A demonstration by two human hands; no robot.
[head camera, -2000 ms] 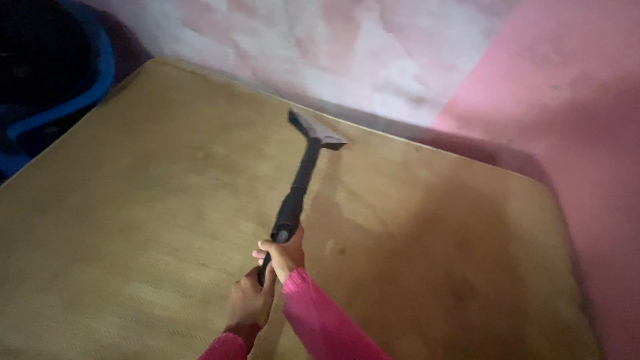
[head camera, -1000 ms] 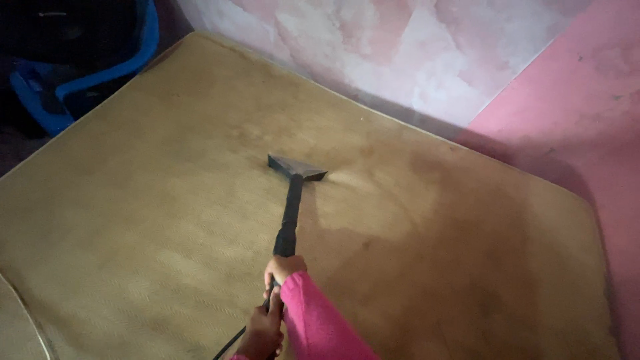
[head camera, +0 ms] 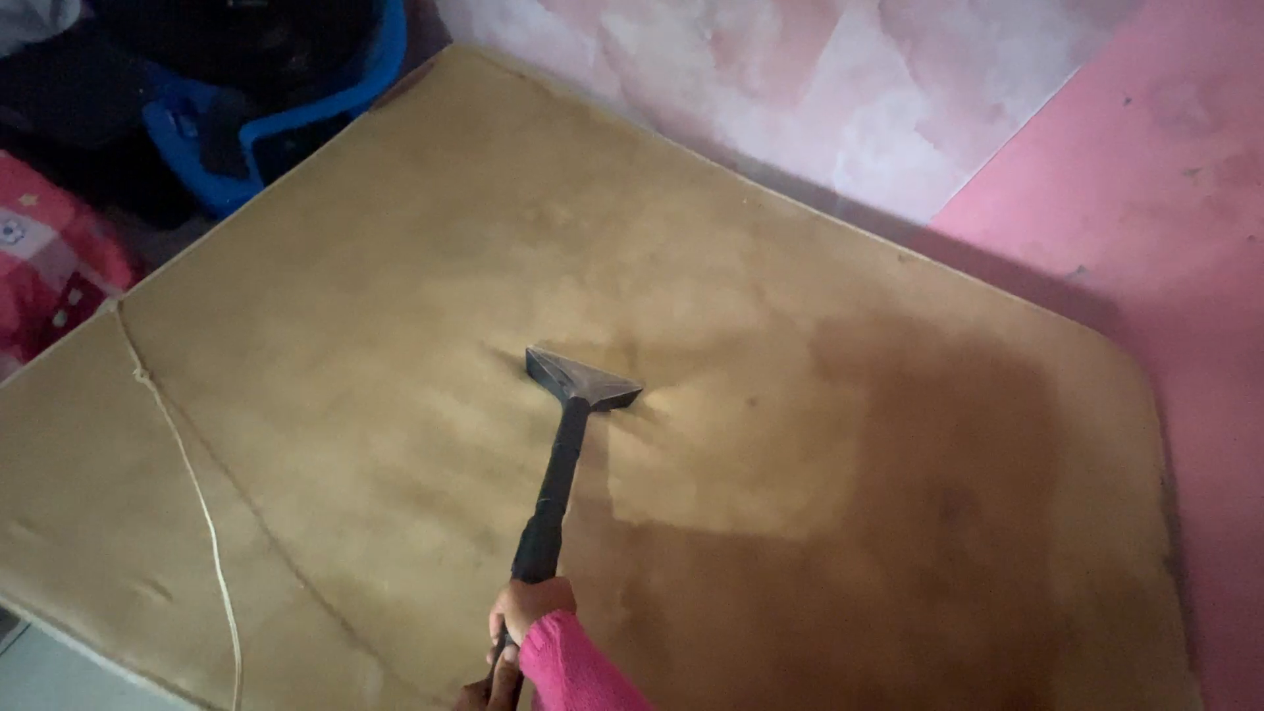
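Observation:
A black upholstery extraction wand (head camera: 563,459) slants up from the bottom of the head view. Its wide triangular head, grey and clear on top, presses into a tan mattress (head camera: 346,326) near the middle. My right hand (head camera: 529,604), in a pink knitted sleeve, grips the black shaft. Just below it my left hand (head camera: 492,686) is wrapped round the lower shaft, partly cut off by the frame's bottom edge. Dark, damp-looking patches cover the mattress to the right, around a lighter area beside the wand head.
A thin pale cord (head camera: 209,523) hangs over the mattress at left. Blue plastic furniture or a container (head camera: 331,104) with dark items stands beyond the upper left edge, near red patterned fabric (head camera: 49,257). A marbled pink wall (head camera: 790,79) borders the far side.
Held by both hands, the wand head has come back across the mattress, away from the wall, toward me. The view has shifted, bringing the cord and red fabric into sight.

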